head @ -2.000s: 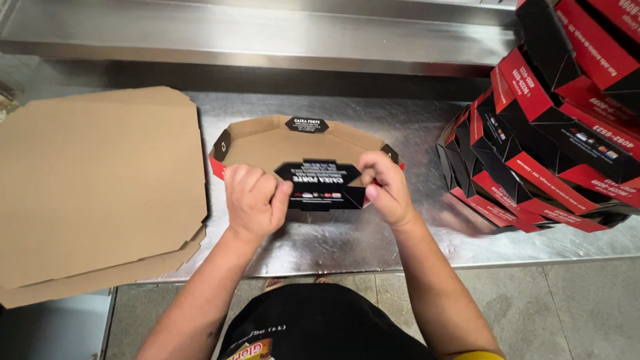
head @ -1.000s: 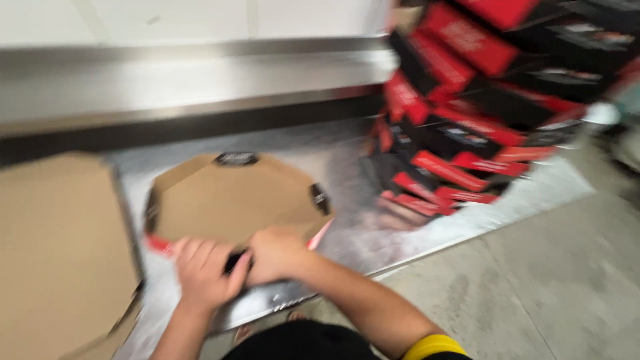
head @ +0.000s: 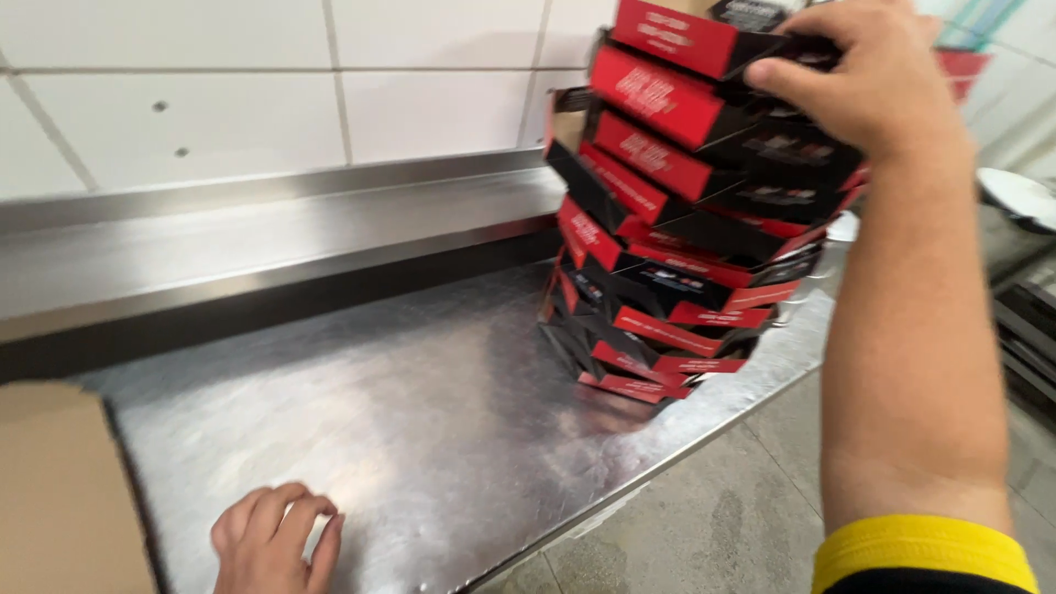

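My right hand (head: 866, 74) is at the top of a tall stack of red and black cardboard pizza boxes (head: 652, 165), its thumb and fingers on the rim of the uppermost box (head: 676, 33), which is partly cut off by the frame's upper edge. Low in the view, my left hand (head: 276, 536) hovers over the steel worktop with its fingers slightly bent and apart, holding nothing. Left of it lies flat brown cardboard (head: 62, 487). The stack stands on the worktop and looks uneven, its boxes turned at differing angles.
The stainless steel worktop (head: 371, 412) has a raised steel ledge (head: 289, 223) along the back, below a white tiled wall (head: 429, 115). Its front edge runs diagonally above a grey floor (head: 701, 511). A white round object (head: 1019, 198) and dark equipment are at the far right.
The box tray held by both hands over the worktop is gone from there. My right hand has moved up to the top of the stack; my left hand has let go. The view has swung right.
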